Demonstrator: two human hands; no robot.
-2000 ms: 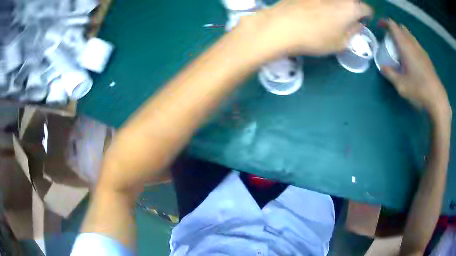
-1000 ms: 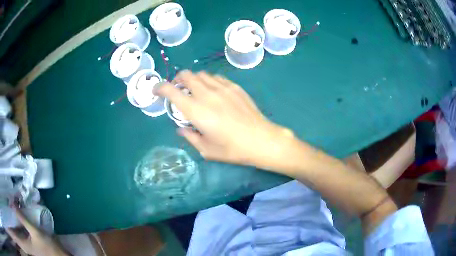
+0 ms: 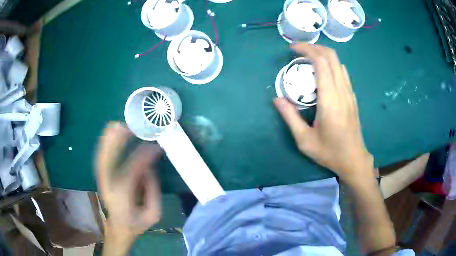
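A white handheld fan housing (image 3: pixel 190 162) lies on the green bench in front of me, its round head at the upper left with a spoked grille inside and its handle towards my shirt. My left hand (image 3: pixel 127 175) is blurred, just below the head, fingers apart, holding nothing visible. My right hand (image 3: pixel 325 105) has thumb and fingers around a white fan unit (image 3: pixel 299 82) standing on the bench. More fan units stand behind: one at centre left (image 3: pixel 195 56), one at upper left (image 3: pixel 162 15) and a pair at upper right (image 3: pixel 302 20), with thin red and black leads.
A box of white housings (image 3: pixel 12 115) is at the left edge, one housing (image 3: pixel 48 119) poking over its rim. Stacked circuit boards (image 3: pixel 444 25) lie at the upper right. Open cardboard boxes (image 3: pixel 70 215) are below the bench at lower left. A pale edge strip (image 3: pixel 57 9) curves at upper left.
A white housing now lies on the bench in front of me. My left hand has come from the housings box to beside it. My right hand is now around a fan unit apart from the left group.
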